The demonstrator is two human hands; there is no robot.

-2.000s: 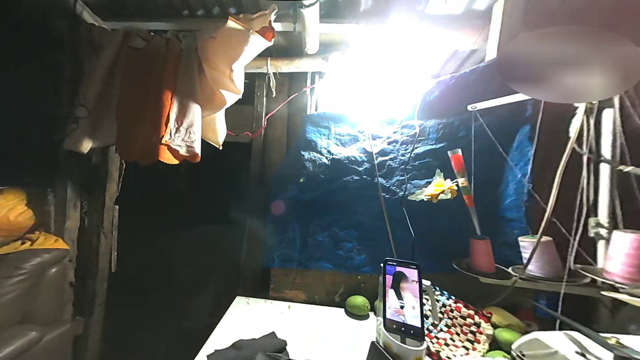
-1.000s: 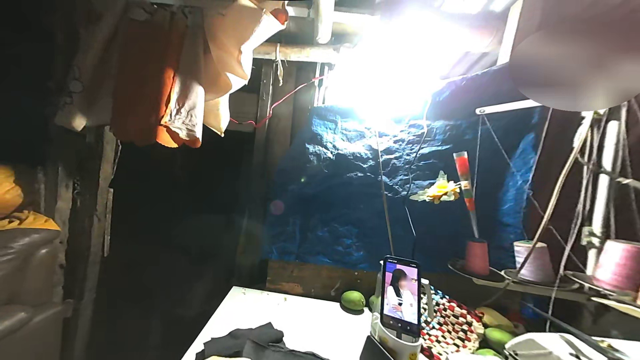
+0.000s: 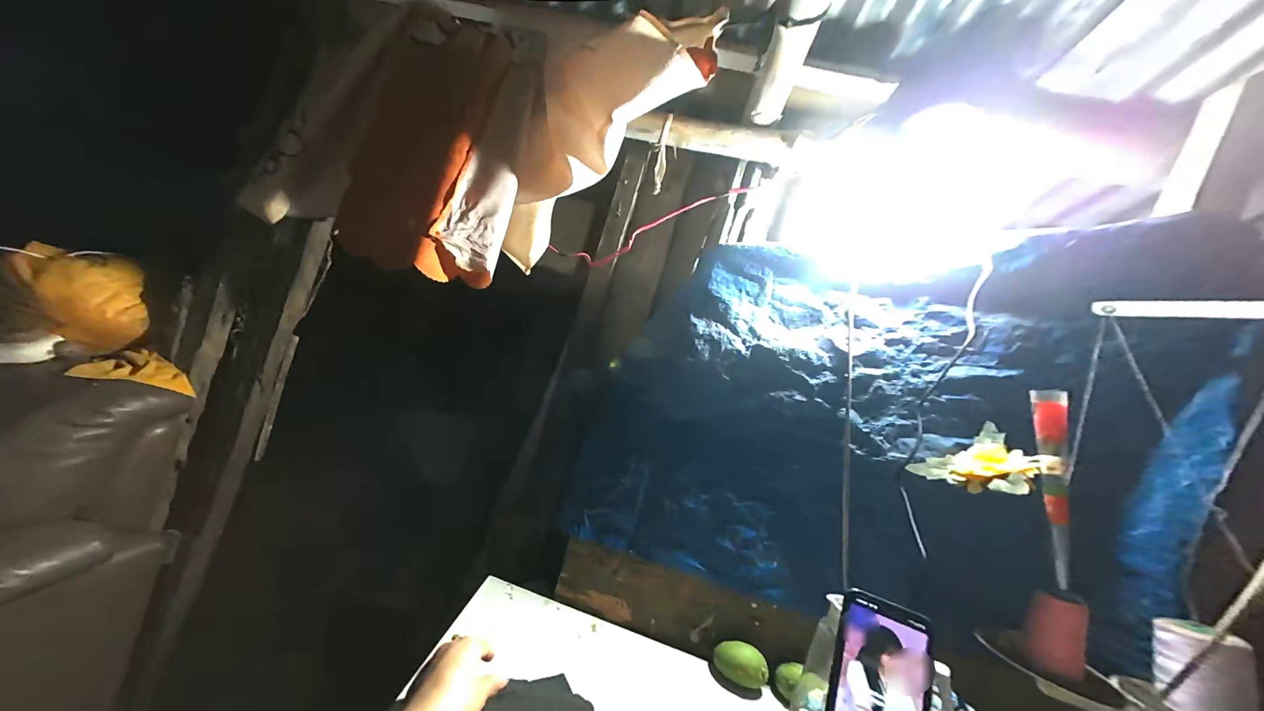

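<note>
One hand of mine, seemingly my left hand (image 3: pixel 458 675), shows at the bottom edge of the head view, over the left part of a white tabletop (image 3: pixel 632 660). Its fingers are bent beside a piece of black cloth (image 3: pixel 541 694); whether they grip the cloth is unclear. My right hand is out of the frame. A smartphone (image 3: pixel 882 657) with a lit screen stands upright at the right of the tabletop, partly cut off by the lower edge. Two green fruits (image 3: pixel 740 665) lie left of the phone.
Spools of thread (image 3: pixel 1057 637) stand on round holders at the right, under hanging threads. An artificial yellow flower (image 3: pixel 986 464) is above them. Blue plastic sheeting (image 3: pixel 681 444) covers the back wall. Orange and white cloths (image 3: pixel 405 158) hang at upper left. A grey padded seat (image 3: pixel 89 474) is at far left.
A hand has come into view at the bottom, beside the black cloth. The view has swung left and tilted.
</note>
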